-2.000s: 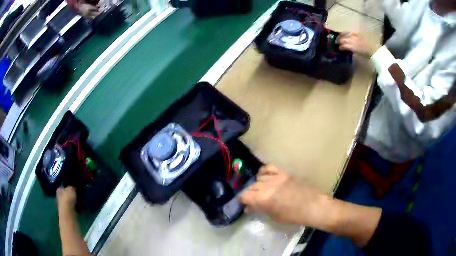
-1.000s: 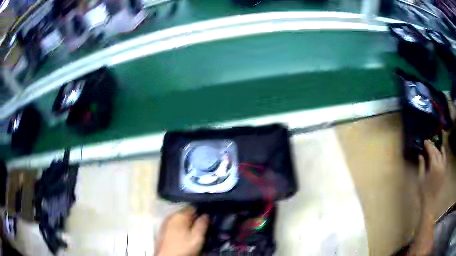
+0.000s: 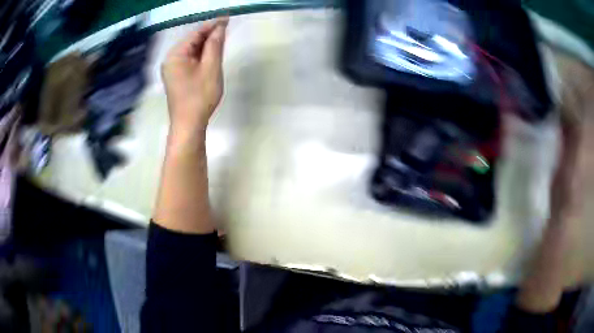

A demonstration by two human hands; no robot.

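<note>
The rear housing, an open black box, sits right of centre with a green spot and red wires inside. The front housing lies beyond it, cut off by the top edge, and carries the silver speaker driver. My left hand is raised over the bench left of the housings, touching neither, thumb and fingers close together; whether they pinch something thin is unclear. My right hand is a faint blur right of the housings; its fingers cannot be made out.
A pad pile of loose black pieces lies at the bench's left end, with a small brown cardboard box beside it. The cream bench has its near edge across the lower picture. Green conveyor shows at the top corners.
The view has turned and dropped, so the housings now show at the upper right. My left hand has left the rear housing's side and is out to the left. My right arm has come into view.
</note>
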